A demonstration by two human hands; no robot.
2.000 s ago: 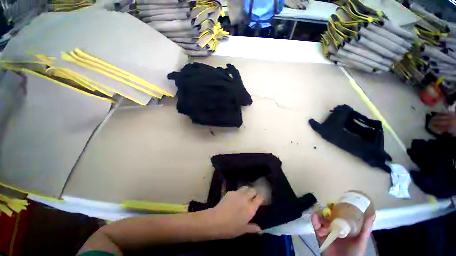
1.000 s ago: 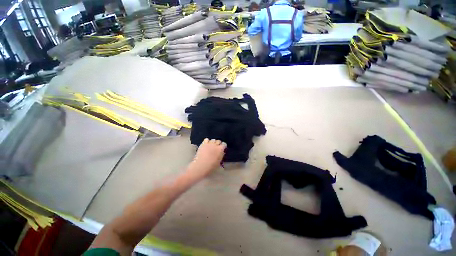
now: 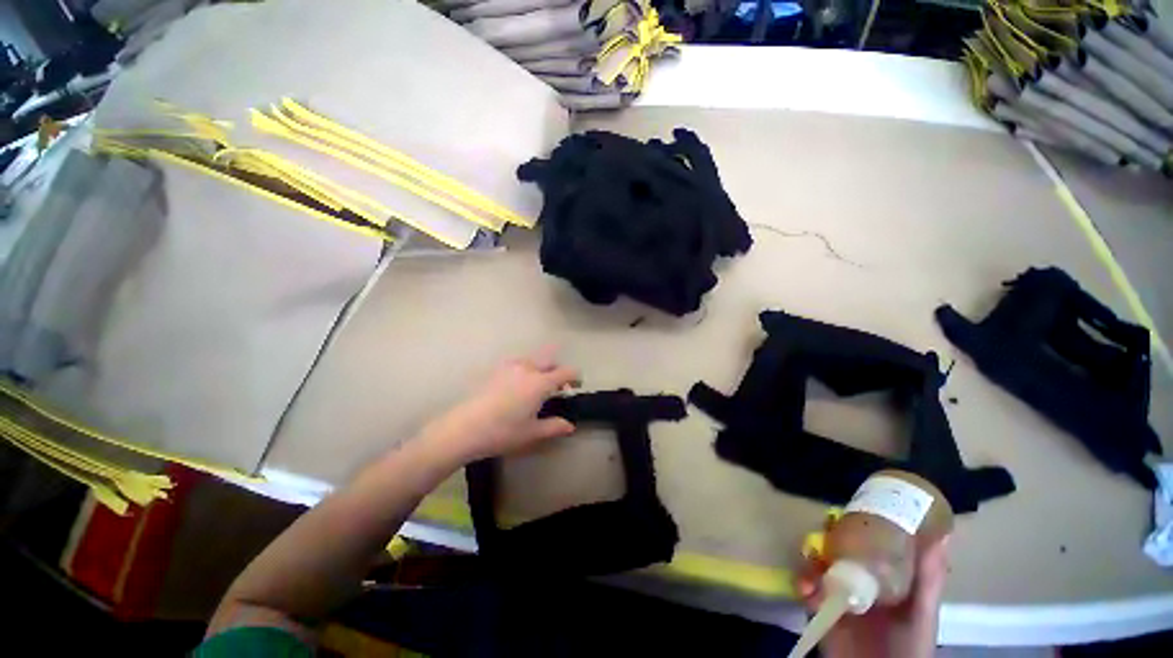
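Note:
A black fabric frame (image 3: 592, 533) lies at the near table edge, its open middle showing the table. My left hand (image 3: 527, 405) touches its upper left corner, the thumb on the fabric and the fingers spread. My right hand (image 3: 920, 604) holds the glue bottle (image 3: 888, 514), with amber liquid and a white label, its pale nozzle pointing down and left. A second black frame (image 3: 759, 411) lies flat just right of the first, partly behind the bottle. The heap of black pieces (image 3: 630, 225) lies farther back, mid-table.
More black fabric (image 3: 1061, 373) lies at right beside a white scrap (image 3: 1162, 514). Grey-beige panels (image 3: 232, 302) with yellow strips (image 3: 373, 161) cover the left. Folded stacks (image 3: 1093, 77) stand at the back. Yellow tape (image 3: 733, 575) runs along the near edge. A thin thread lies beyond the heap.
My left hand has left the heap and come nearer; a black frame now lies under it at the near edge. My right hand and the bottle have risen into fuller view. The camera view has shifted.

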